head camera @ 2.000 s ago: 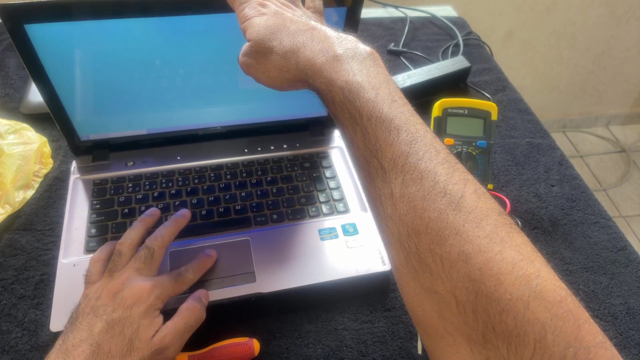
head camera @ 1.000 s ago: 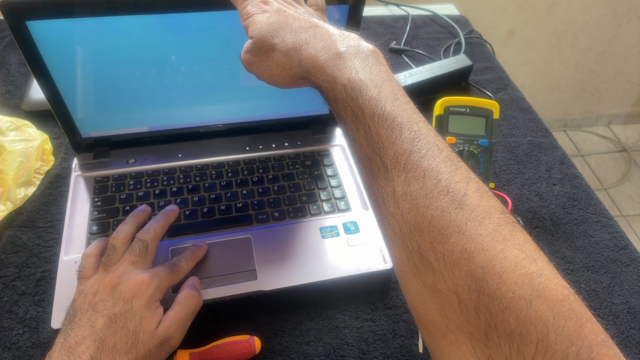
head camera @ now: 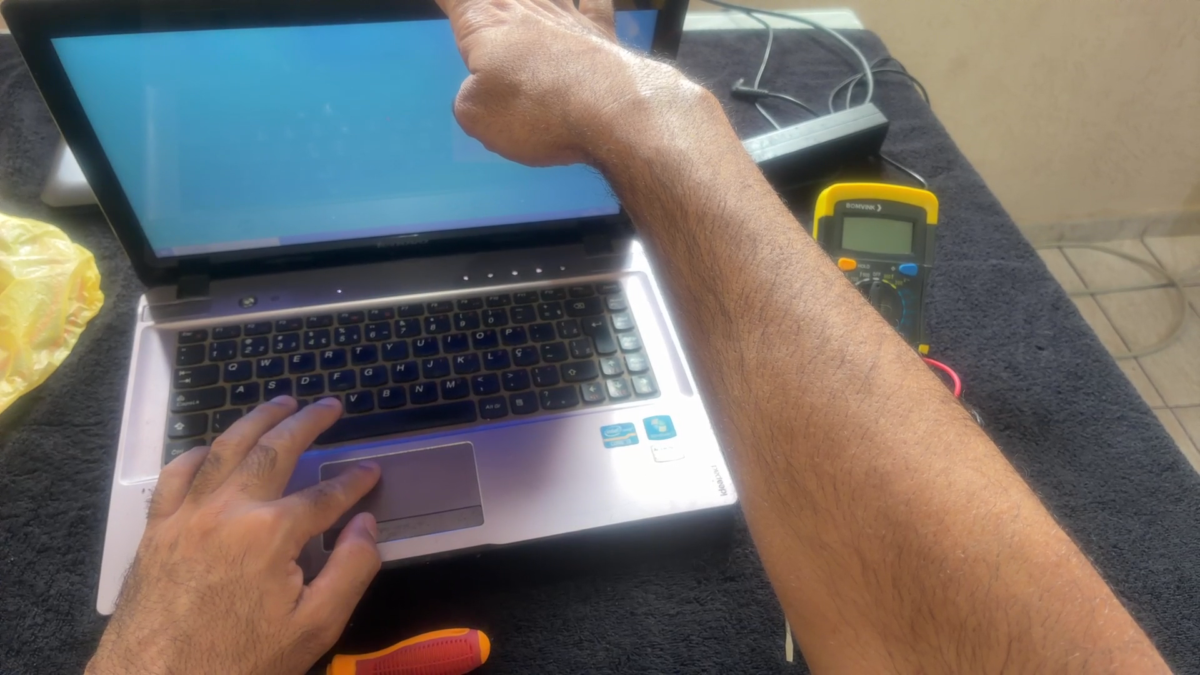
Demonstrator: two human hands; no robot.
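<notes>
An opened silver laptop (head camera: 581,469) stands on a dark cloth, its screen (head camera: 309,131) lit blue. My left hand (head camera: 253,516) rests with spread fingers over the touchpad (head camera: 431,483) and the lower left of the keyboard (head camera: 394,361); the index fingertip is on the touchpad. Across the right part of the screen reaches my right hand (head camera: 534,84), at the upper edge of the display; its fingers are partly cut off by the frame, so what they touch is hidden. My right forearm passes over the laptop's right side.
A yellow and black digital multimeter (head camera: 877,253) with a red lead lies right of my forearm. Behind it are a black power adapter (head camera: 825,136) and cables. A yellow plastic bag (head camera: 42,305) is at the left. A red and orange tool handle (head camera: 417,653) lies at the near edge.
</notes>
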